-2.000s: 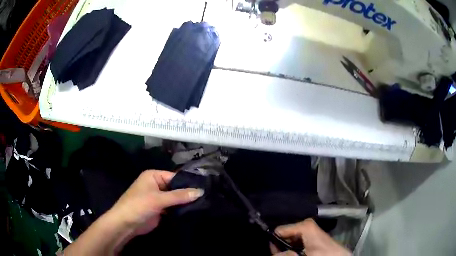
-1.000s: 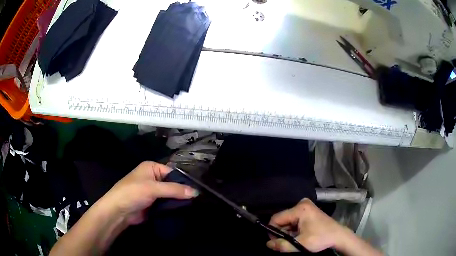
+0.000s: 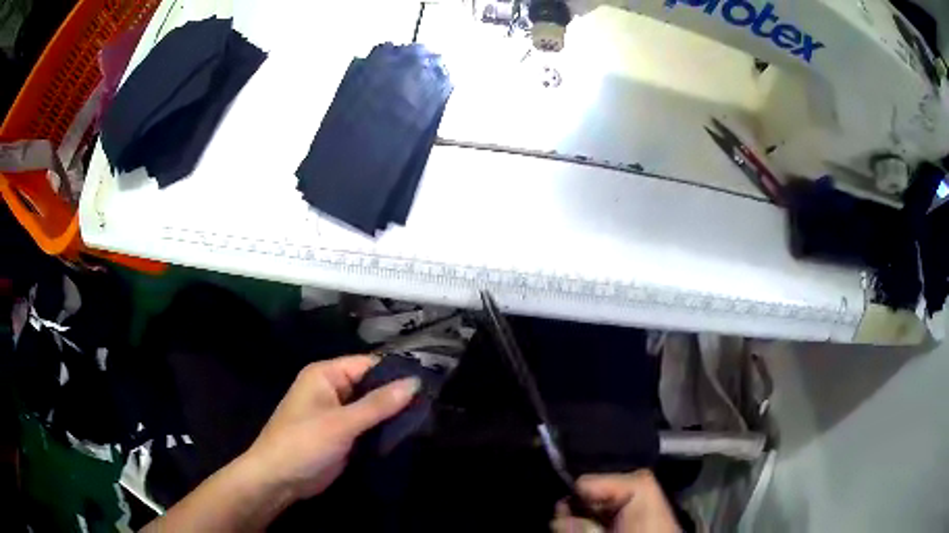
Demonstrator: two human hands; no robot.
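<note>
My left hand holds a small dark cut piece between thumb and fingers, over the dark-clothed lap below the table edge. My right hand grips long black fabric shears by the handles, partly cut off at the bottom. The blades look nearly closed and point up to the table's front edge, apart from the cut piece. A fanned stack of dark pieces and a narrower stack lie on the table.
The white table has a ruler along its front edge. The sewing machine stands at the back right, with red and dark snips by it. A dark item lies at the right. An orange basket stands left.
The shears' tips have moved from the cut piece up and right to the table edge. The cut piece stays in my left hand. The view tilted down, then back up.
</note>
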